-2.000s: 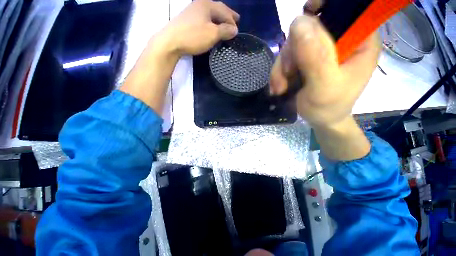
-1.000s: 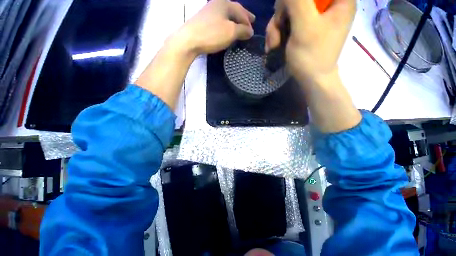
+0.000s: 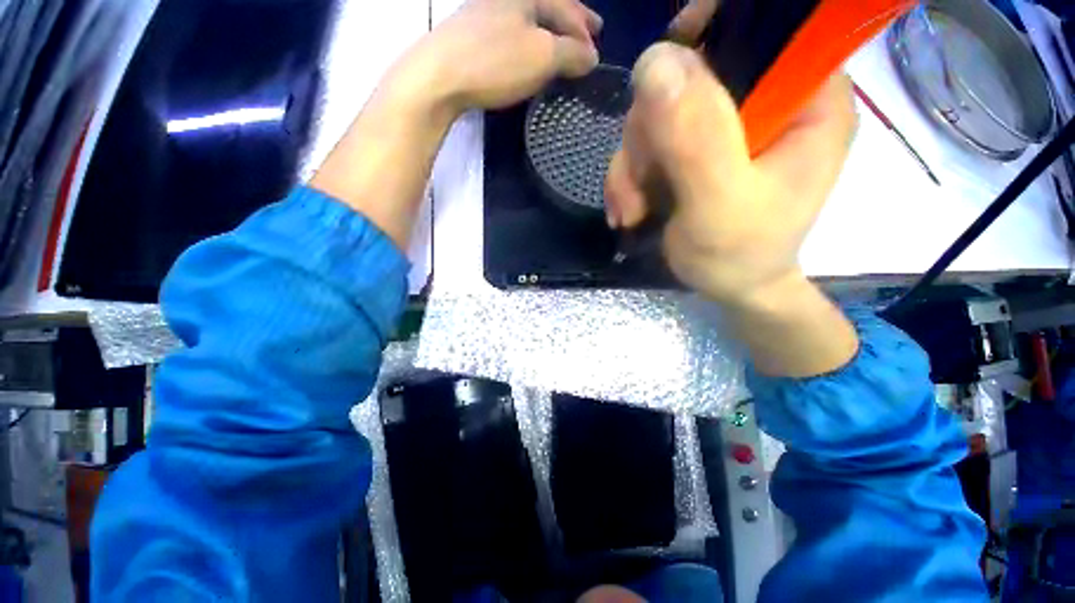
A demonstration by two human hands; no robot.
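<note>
A black panel unit (image 3: pixel 536 253) lies on bubble wrap in front of me. A round perforated dish (image 3: pixel 574 144) sits on it. My left hand (image 3: pixel 507 53) is at the dish's upper left rim, fingers bent; whether it pinches a screw cannot be seen. My right hand (image 3: pixel 737 177) grips an orange and black electric screwdriver (image 3: pixel 813 65), cut off by the top edge. Its tip points down over the panel's lower part, right of the dish. My right hand hides the panel's right side.
Another black panel (image 3: pixel 200 153) lies at left beside grey sleeves. A round sieve (image 3: pixel 973 77), a thin red and dark tool (image 3: pixel 898 136) and a black cord (image 3: pixel 990 218) are at right. Below the bench edge are two panels (image 3: pixel 613 471) and a control box (image 3: pixel 743 483).
The right hand with the screwdriver has moved from over the dish down towards me, to the panel's lower right. The left hand stays at the dish's rim.
</note>
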